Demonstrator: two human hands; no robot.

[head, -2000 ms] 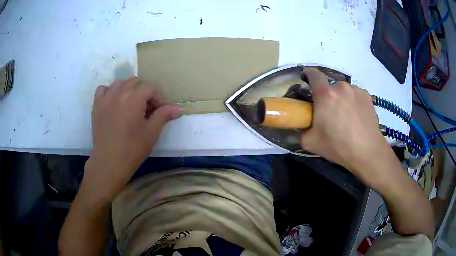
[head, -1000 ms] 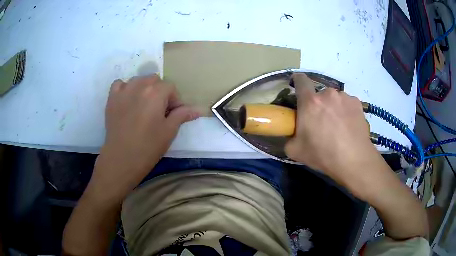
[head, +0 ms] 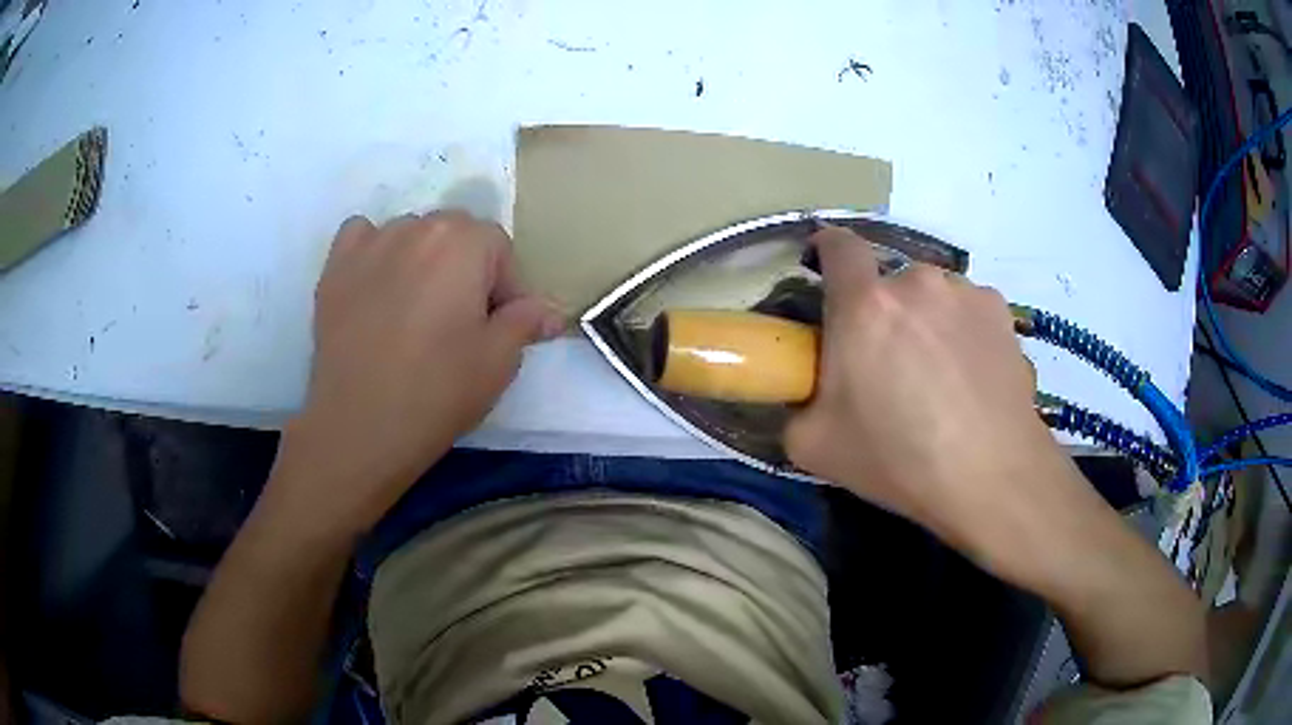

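A khaki fabric piece (head: 666, 191) lies flat on the white table, its near right part covered by the steam iron (head: 709, 290). The iron has a silver rim and a thick yellow-orange handle and points left. My right hand (head: 914, 368) grips the iron from its right side. My left hand (head: 425, 319) rests at the piece's near left corner, with thumb and finger pinching the edge just left of the iron's tip. The near edge under the iron is hidden.
A stack of narrow khaki strips (head: 50, 198) lies at the table's left edge. A dark pad (head: 1155, 163) with reddish marks lies at the right. Blue hoses with coiled guards (head: 1098, 354) run right from the iron. A red and black object (head: 1247, 255) stands beyond the pad.
The iron has moved left along the near edge until its tip is close to my left thumb. The view has shifted, so the fabric appears further right and more of the left stack shows.
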